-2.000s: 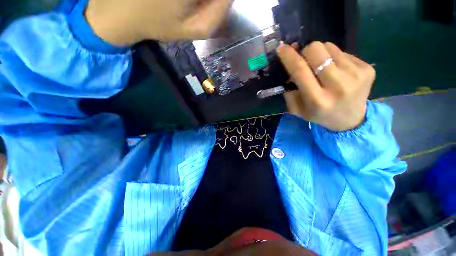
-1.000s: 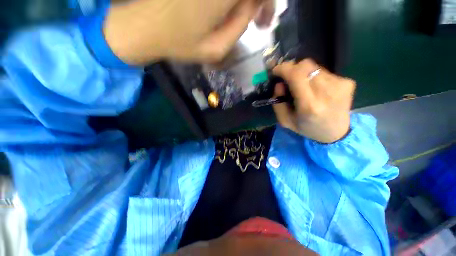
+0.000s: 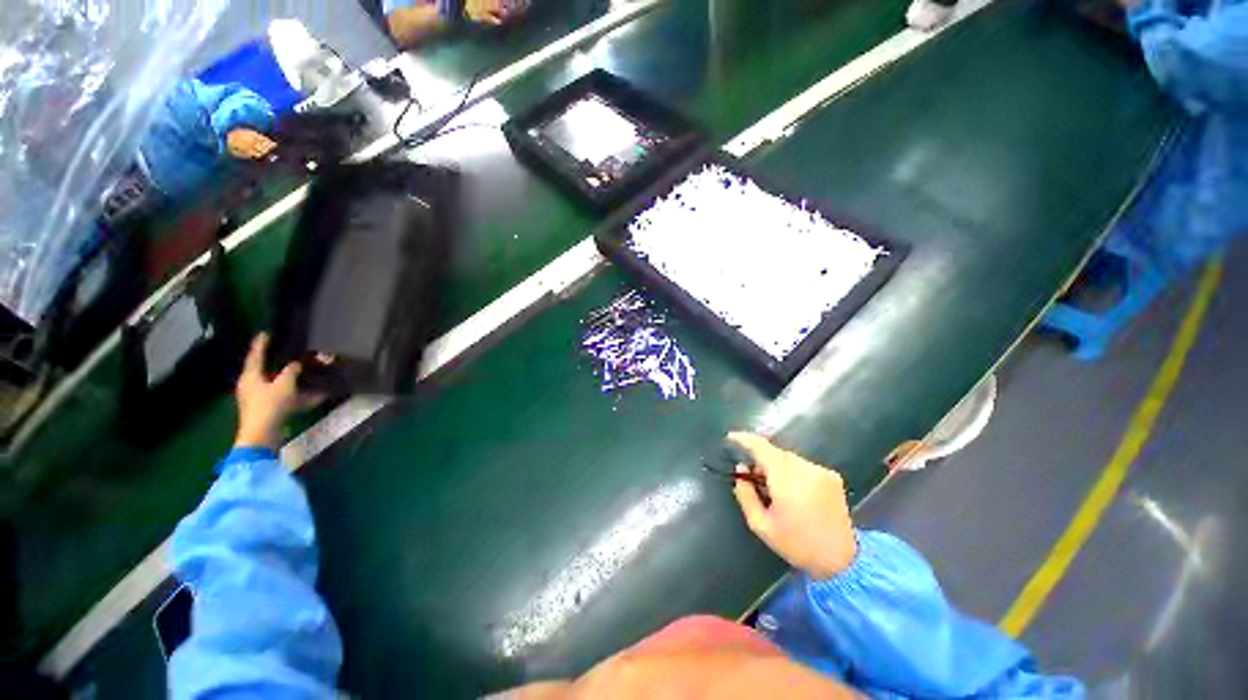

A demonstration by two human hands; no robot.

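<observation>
My left hand (image 3: 267,397) holds the near left corner of a black carrier tray (image 3: 422,280), which is blurred and lies across the pale rail; the dark grey unit (image 3: 359,287) is inside it. My right hand (image 3: 797,503) is above the green bench, its fingers closed around a thin dark tool (image 3: 739,473), perhaps tweezers. A pile of loose black-and-white strips (image 3: 638,349) lies on the bench between my hands. A black bulk tray (image 3: 846,317) full of white strips stands just beyond the pile, to the right.
Another black tray (image 3: 541,120) with an open unit stands beyond the pale rail (image 3: 513,301). A further tray (image 3: 133,358) lies at far left. Other workers' blue sleeves (image 3: 185,130) show at upper left and upper right. Clear plastic (image 3: 103,103) hangs at upper left.
The view has swung up and out over the bench. My left hand has moved from over the open unit to a tray at the left. My right hand has left the unit, still holding the tool.
</observation>
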